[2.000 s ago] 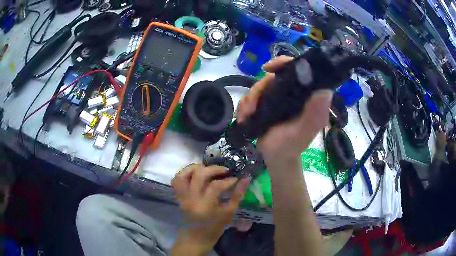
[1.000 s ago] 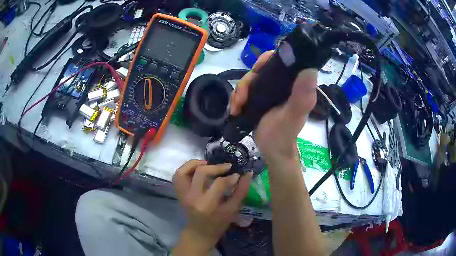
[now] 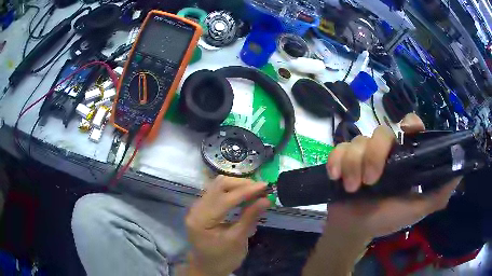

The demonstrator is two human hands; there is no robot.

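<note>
My right hand (image 3: 372,178) is wrapped around the black electric screwdriver (image 3: 307,186), held level with its tip pointing left. My left hand (image 3: 229,213) is at the screwdriver's tip, thumb and fingertips pinched together; whatever is between them is too small to tell, perhaps a screw. Just behind my left fingers, an opened ear cup (image 3: 234,151) lies face up on the bench, its round silvery driver and dark rim showing. It is joined to the black headband (image 3: 286,108), which curves to the other cup with its black ear pad (image 3: 206,99).
An orange-framed multimeter (image 3: 156,70) lies left of the headphones, with red and black leads. White and yellow blocks (image 3: 96,116) are piled left of it. Blue cup-like pieces (image 3: 260,43), more black pads (image 3: 313,97) and green tape (image 3: 310,151) lie behind and right.
My right hand has swung the screwdriver right and down, from upright over the ear cup to level beside it. The ear cup and headband are now uncovered. My left fingertips now meet the tip.
</note>
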